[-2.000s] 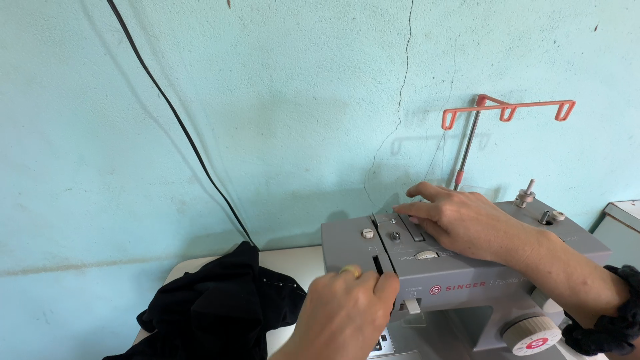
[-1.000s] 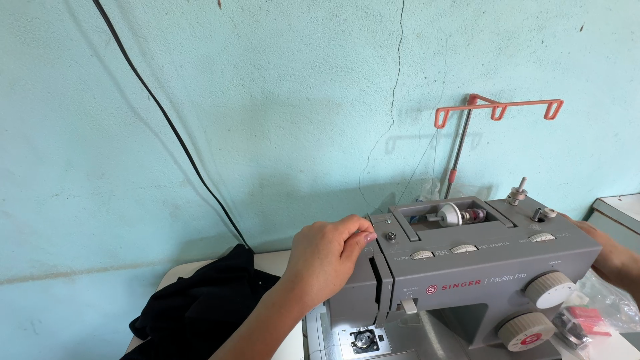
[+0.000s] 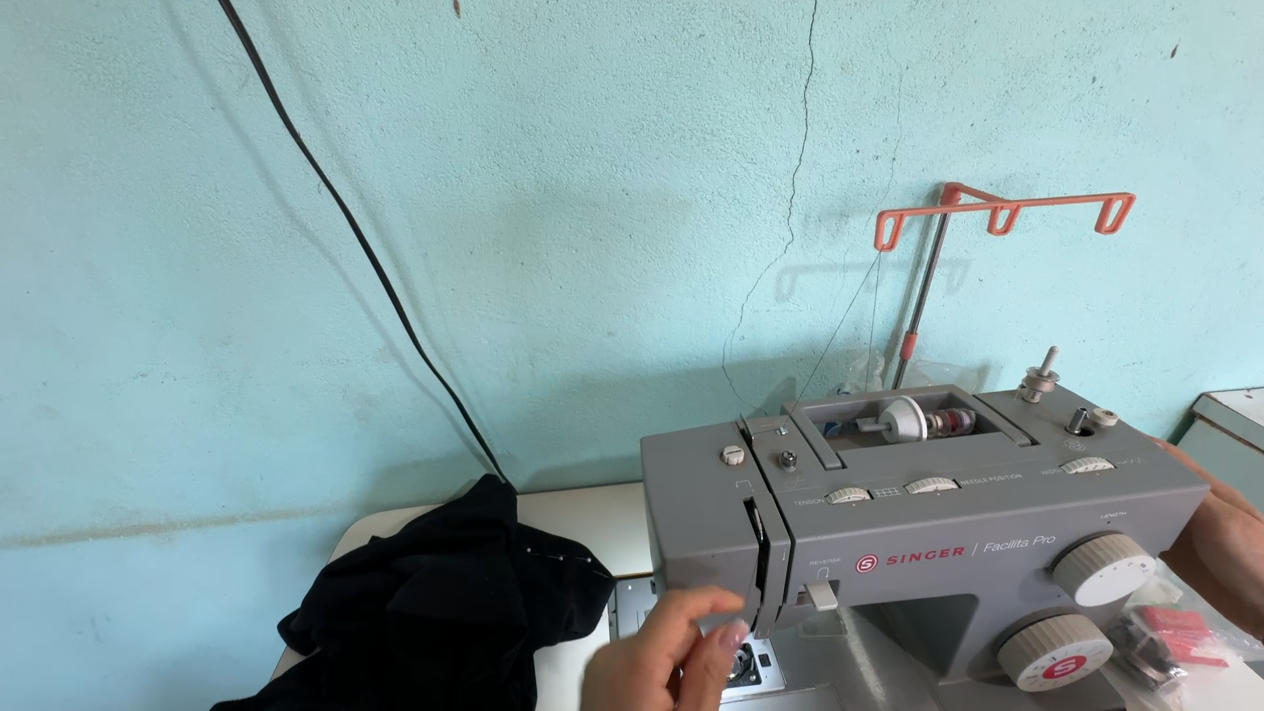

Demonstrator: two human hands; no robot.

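A grey Singer sewing machine (image 3: 928, 563) stands at the lower right. My left hand (image 3: 676, 647) is in front of its needle end, index finger and thumb curled near each other below the take-up slot (image 3: 758, 538); whether thread is between them is unclear. My right hand (image 3: 1220, 538) is at the machine's right end, its fingers hidden behind the body. From an orange thread guide stand (image 3: 1027, 204), thin thread (image 3: 839, 326) runs down to the machine's top. A white spool cap (image 3: 902, 421) sits in the top recess. The needle is hidden.
Black fabric with pins (image 3: 444, 592) is heaped on the white table (image 3: 583, 513) to the left. A plastic bag with red items (image 3: 1180, 632) lies at the lower right. A black cable (image 3: 365, 242) hangs along the blue wall (image 3: 553, 247).
My right hand has moved from the machine's top to its right end, uncovering the spool recess. My left hand has gone from beside the top of the slot down toward the needle area.
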